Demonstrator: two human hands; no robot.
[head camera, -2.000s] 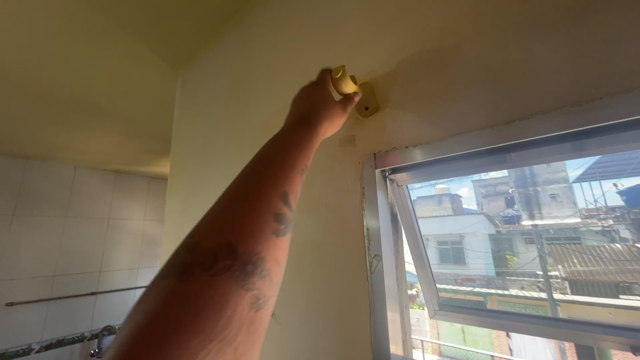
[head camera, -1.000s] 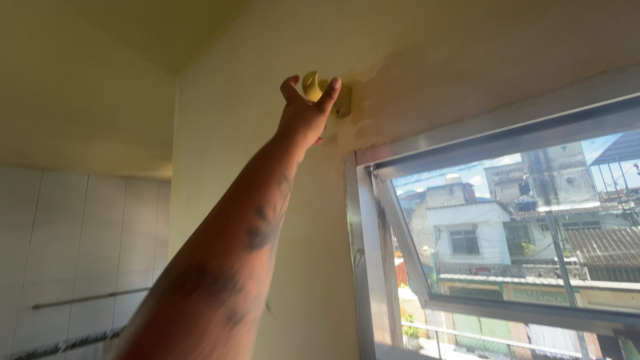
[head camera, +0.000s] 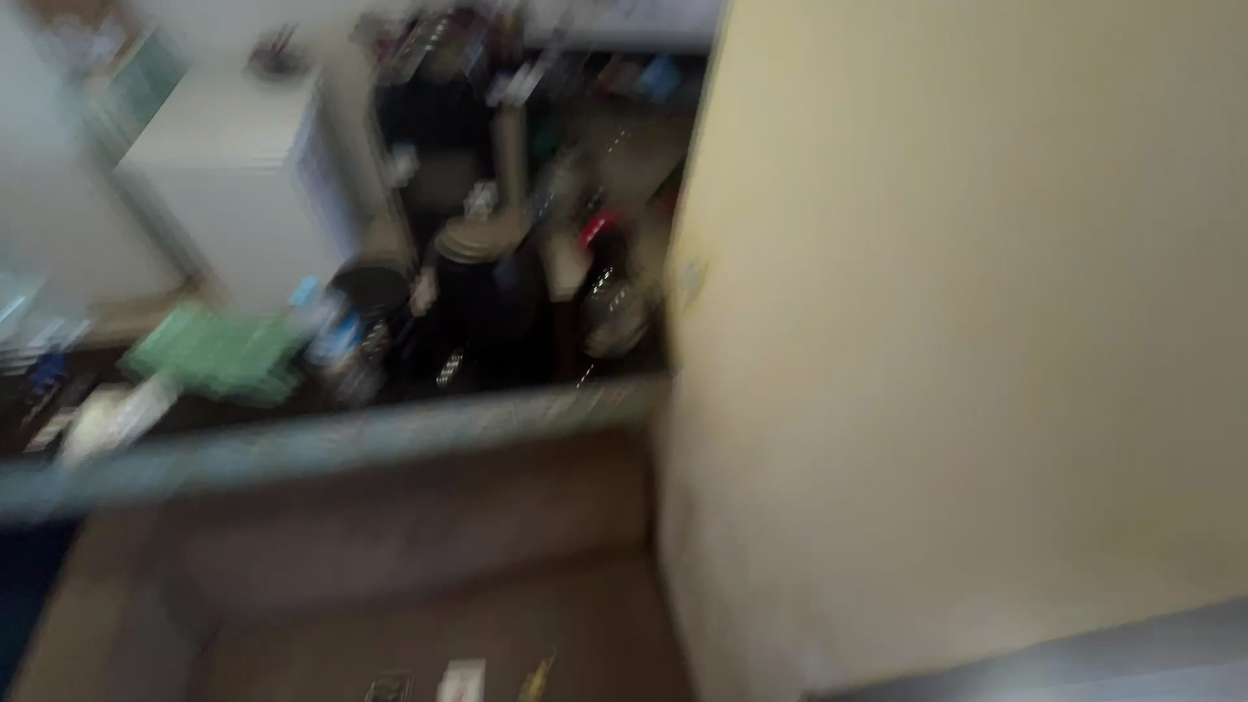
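Neither of my hands shows in the head view, which is strongly blurred. Low in the picture, a brown recessed surface (head camera: 429, 624) holds a small white item (head camera: 462, 681), a thin yellowish item (head camera: 536, 678) beside it and a small dark item (head camera: 388, 688). What these items are cannot be told. The yellow curtain-rod bracket or similar wall fitting of the earlier frames is out of view.
A pale yellow wall (head camera: 955, 322) fills the right side. A bluish ledge (head camera: 341, 439) crosses the left half. Behind it are a green object (head camera: 214, 353), a plastic bottle (head camera: 336, 336), dark pots or containers (head camera: 487, 292) and a white appliance or cabinet (head camera: 224, 185).
The view has swung far down and away from the window. My raised arm, whose hand was at the yellow wall fitting, has left the view.
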